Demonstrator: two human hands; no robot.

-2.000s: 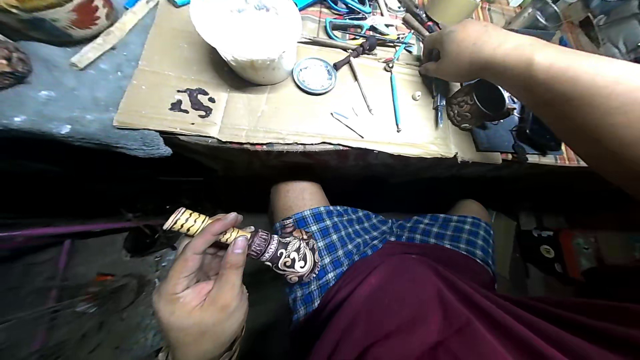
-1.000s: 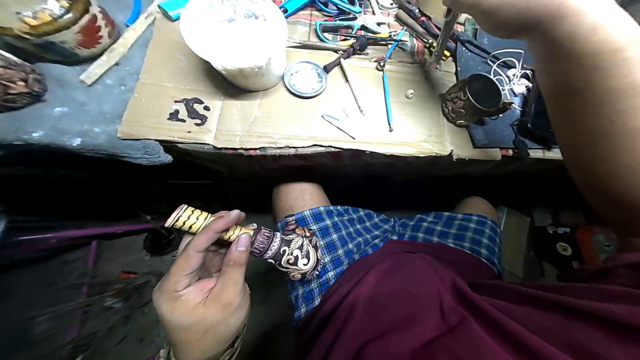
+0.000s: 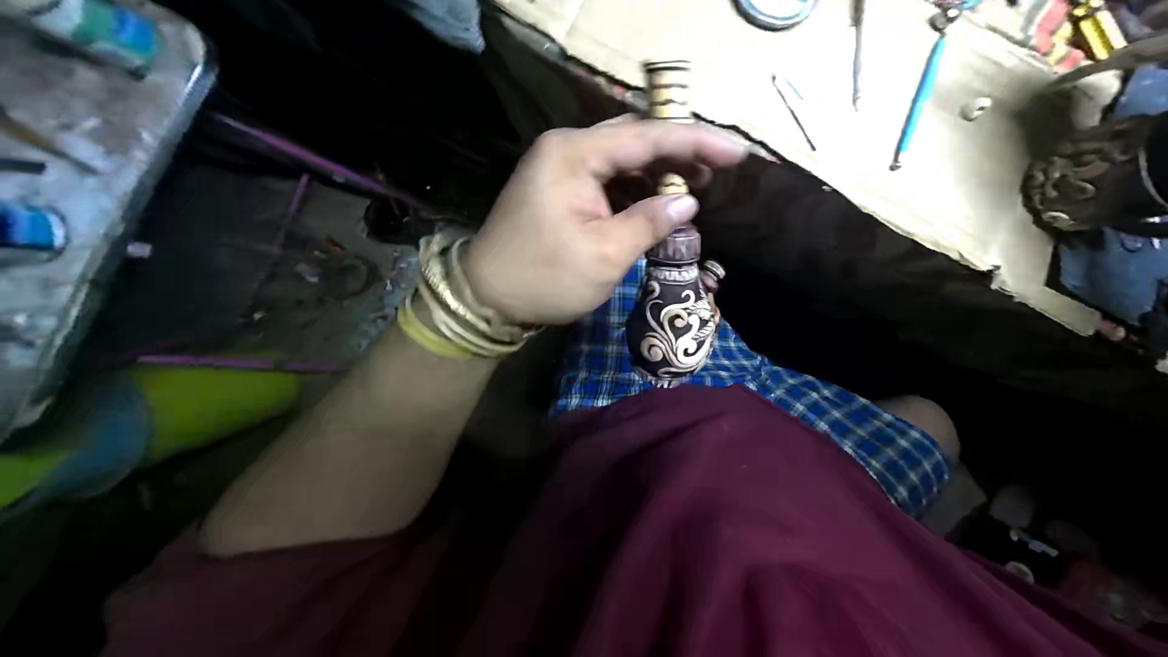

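My left hand (image 3: pixel 593 210), with several bracelets on its wrist, grips a carved pipe-like piece between thumb and fingers. The piece stands roughly upright over my lap: a pale banded stem (image 3: pixel 670 89) pokes out above the fingers, and below the thumb hangs a dark rounded bowl (image 3: pixel 675 328) with pale scrollwork and a small side spout (image 3: pixel 713 271). The fingers hide part of the stem. My right hand is out of the frame.
A cardboard sheet (image 3: pixel 721 73) on the bench carries a blue-handled tool (image 3: pixel 920 100), thin picks (image 3: pixel 794 114) and a round lid (image 3: pixel 776 7). A carved mug (image 3: pixel 1086 178) stands at right. Paint bottles (image 3: pixel 109 36) lie on a grey surface at left.
The view has swung strongly left. The carved piece has turned from lying slantwise to nearly upright in my left hand. My right hand, over the bench before, has left the view.
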